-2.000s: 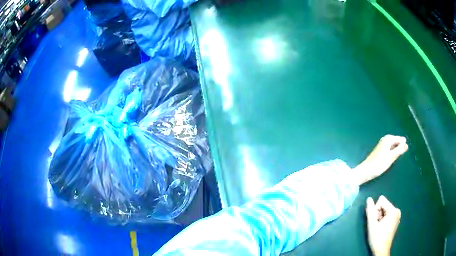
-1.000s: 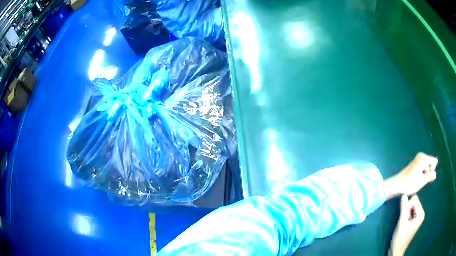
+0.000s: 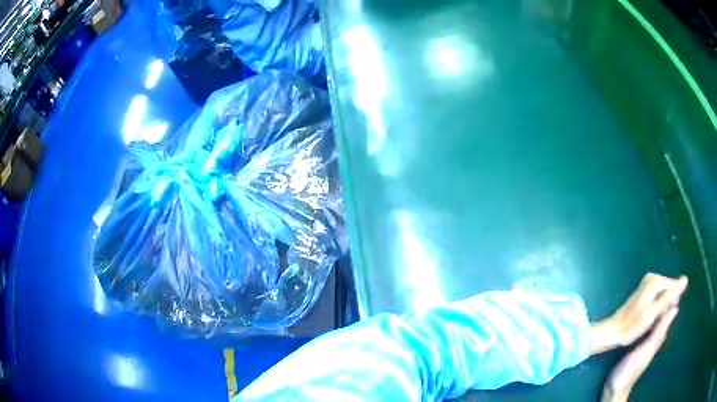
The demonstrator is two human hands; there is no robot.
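My left hand (image 3: 638, 312) is at the lower right over the dark green surface (image 3: 503, 180), at the end of a pale blue sleeve. Its fingers are close together and no object shows in it. My right hand (image 3: 641, 357) lies just below it, palm side against my left hand, cut off by the bottom edge. Its fingers are partly hidden by my left hand, and no object shows between the hands. No product or tool shows on the green surface near them.
A large knotted clear-blue plastic bag (image 3: 212, 228) stands on the glossy blue floor (image 3: 59, 275), left of the green surface's edge. More blue and dark bags (image 3: 271, 35) are behind it. Brown cartons (image 3: 22, 161) are at the far left. A yellow strip (image 3: 229, 373) shows below the bag.
My hands, curled and apart two seconds ago, touched one second ago and now lie against each other, with fingers straighter. They sit lower in the picture. The view has shifted slightly.
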